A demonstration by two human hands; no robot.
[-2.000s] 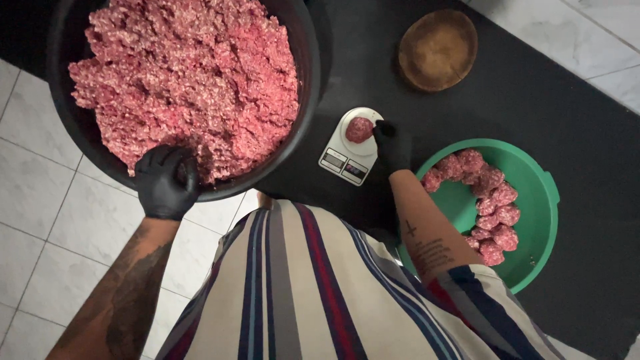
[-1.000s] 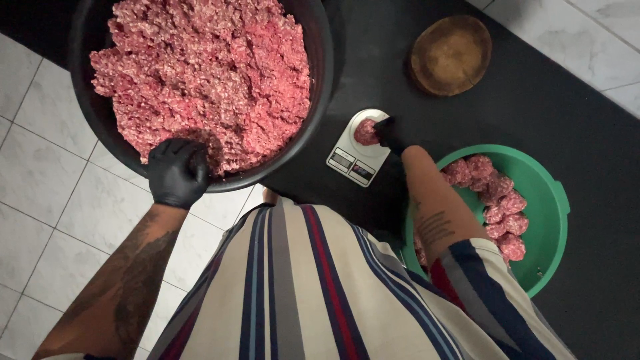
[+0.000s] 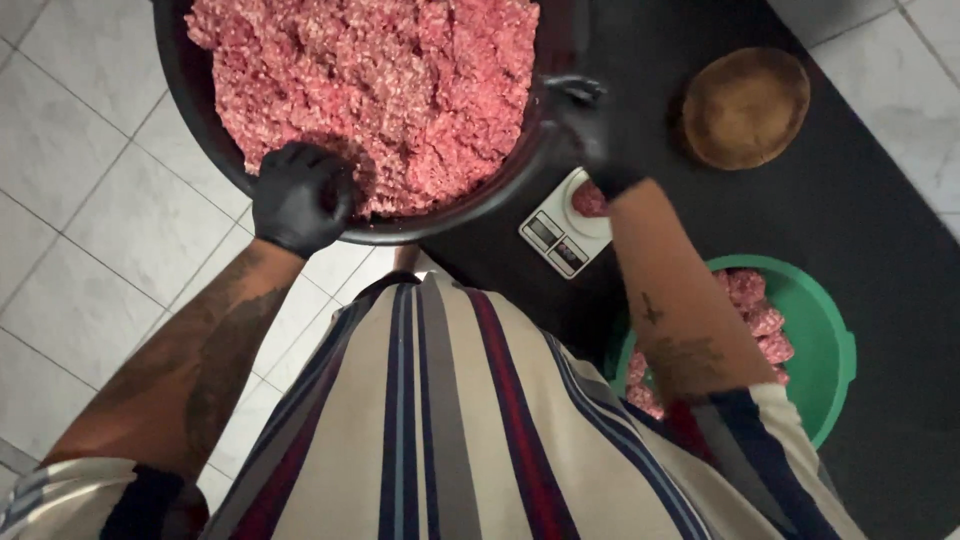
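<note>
My left hand, in a black glove, rests with curled fingers at the near edge of the ground meat in a big black tub; whether meat is in its grasp is hidden. Blurred, my gloved right hand is between the tub's right rim and the kitchen scale, and its grip cannot be made out. A meatball sits on the white digital scale, partly covered by my right wrist. Under my right forearm, a green plastic basin holds several meatballs.
A round wooden bowl or board lies on the black table at the upper right. White floor tiles show left of the tub.
My right hand has left the meatball on the scale and moved toward the tub's right rim. My left hand stays at the meat's near edge. The view has shifted.
</note>
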